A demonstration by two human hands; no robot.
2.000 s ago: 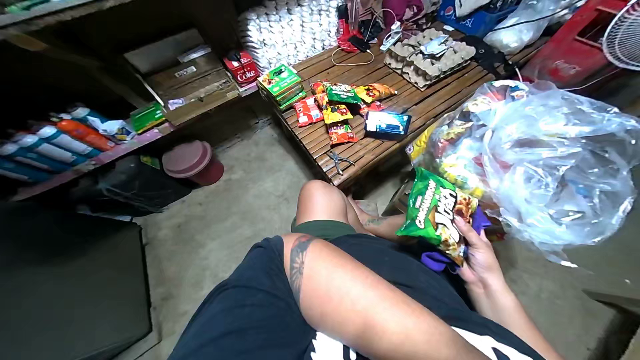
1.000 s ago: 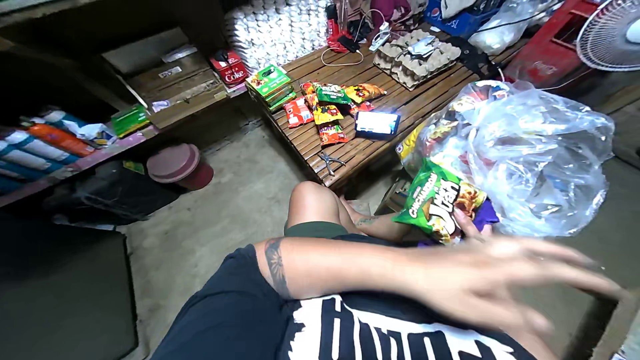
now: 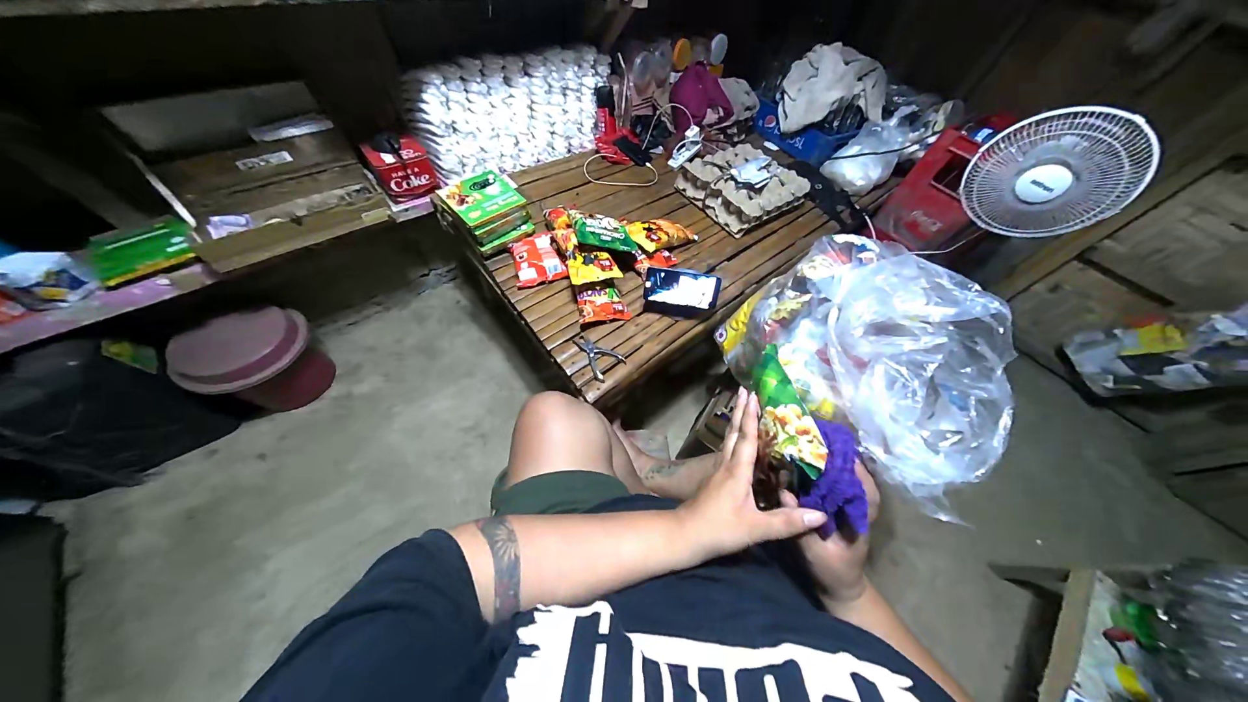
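A green snack packet [image 3: 792, 414] is held between my hands, tilted, beside a large clear plastic bag [image 3: 916, 351] with colourful packets in it. My left hand [image 3: 741, 478] lies flat against the packet's left side, fingers extended. Under and right of the packet, a purple cloth [image 3: 840, 483] is bunched in my right hand [image 3: 838, 536], whose fingers are partly hidden. On the slatted wooden table [image 3: 634, 366] lie small red, yellow and green snack packets [image 3: 595, 265], a lit phone [image 3: 682, 291] and pliers [image 3: 598, 357].
Green boxes [image 3: 485, 210] and egg trays [image 3: 741, 185] stand on the table. A white fan [image 3: 1061, 174] and red crate [image 3: 921, 200] are at the right rear. A lidded pink bucket [image 3: 253, 361] stands on the floor at left. A shelf [image 3: 292, 226] runs along the left.
My left hand, blurred and stretched to the right across my lap a second ago, now rests against the packet. The packet has turned from front-on to a steep side angle. The view has shifted right.
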